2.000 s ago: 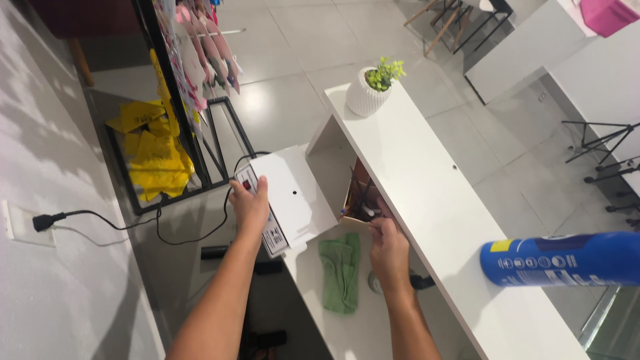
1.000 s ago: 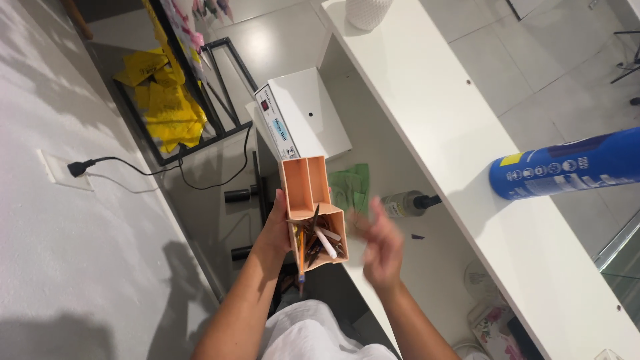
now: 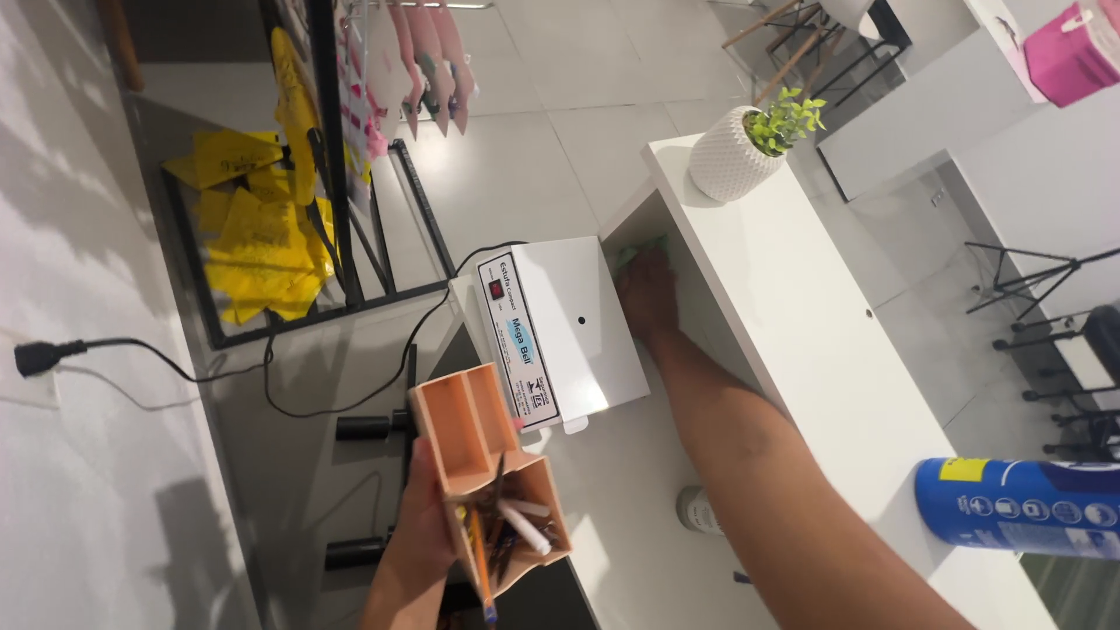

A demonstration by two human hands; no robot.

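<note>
My left hand (image 3: 420, 516) grips a wooden desk organizer (image 3: 451, 420) from its left side. The organizer's lower compartment holds pencils, a white pen and other slim items; its upper compartments look bare. My right hand (image 3: 649, 293) reaches into the recess beneath the raised white counter top and presses on a green cloth (image 3: 643, 249), which it mostly covers. Between the hands, the white compact sterilizer oven (image 3: 577, 332) lies on the lower white surface, with its red switch facing left.
A potted plant (image 3: 735, 156) and a blue canister (image 3: 1015, 507) stand on the counter top (image 3: 787, 350). A bottle (image 3: 700, 510) is beside my right forearm. The black power cord (image 3: 350, 409) runs to the wall socket. A black metal rack (image 3: 341, 219) and yellow bags (image 3: 267, 236) are at the upper left.
The organizer, in my left hand one second ago, is still there. My right hand has moved into the recess, onto the cloth, which earlier lay nearer, below the oven.
</note>
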